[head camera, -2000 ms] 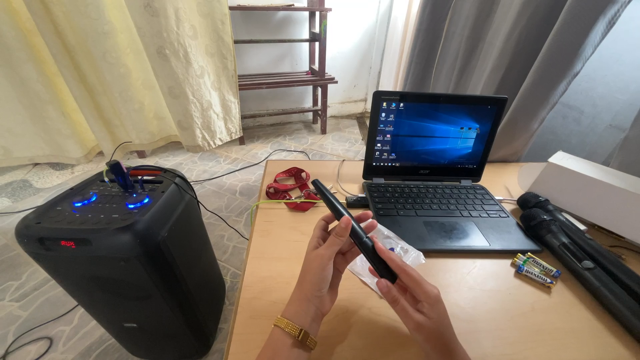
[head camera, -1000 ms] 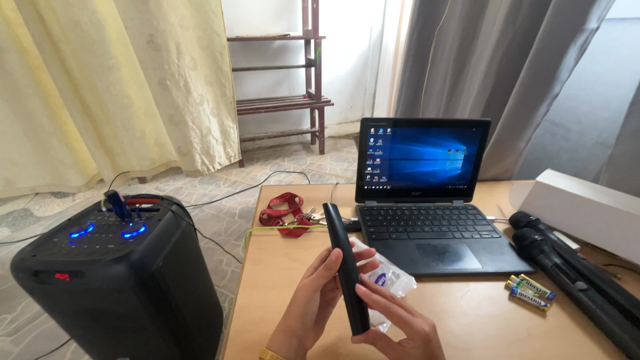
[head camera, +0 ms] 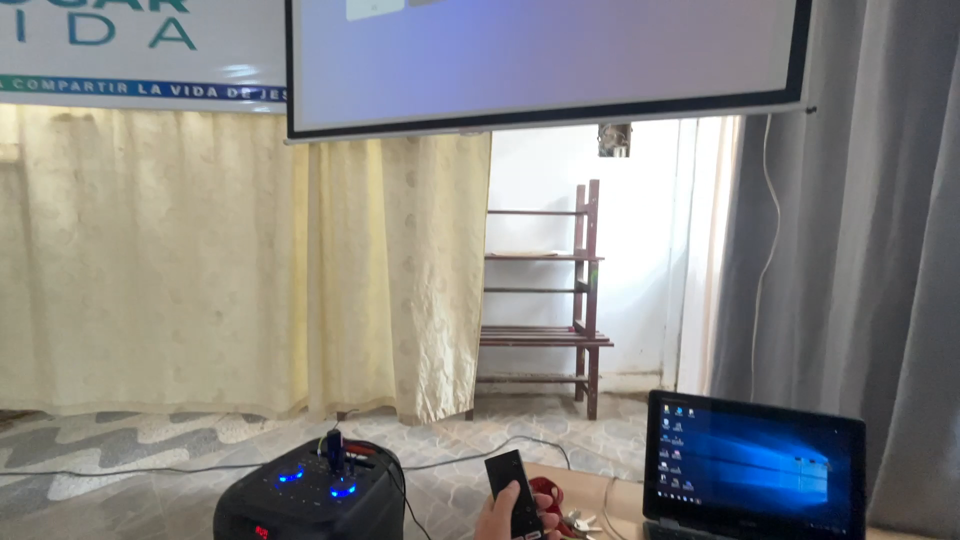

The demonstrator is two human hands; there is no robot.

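Note:
My left hand (head camera: 498, 517) is at the bottom edge of the view, gripping a black remote control (head camera: 508, 474). The thumb lies on its button face and the fingertips curl round the far edge; the remote's lower end is cut off by the frame. My right hand is out of view. Just behind the remote, a red lanyard (head camera: 553, 495) with keys (head camera: 582, 522) lies on the wooden table (head camera: 600, 484). To the right stands an open laptop (head camera: 757, 461) showing a blue desktop.
A black speaker (head camera: 300, 517) with blue lights stands left of the table. Cables (head camera: 480, 464) run over the floor. Farther back are a lit projection screen (head camera: 547, 67), a banner with writing (head camera: 135, 45), cream curtains (head camera: 150, 262), a brown wooden rack (head camera: 592, 300) and grey curtains (head camera: 825, 262).
The view has tilted well up, bringing in the projection screen. Both my hands held the remote before; now only the left is seen on it, with the button face showing.

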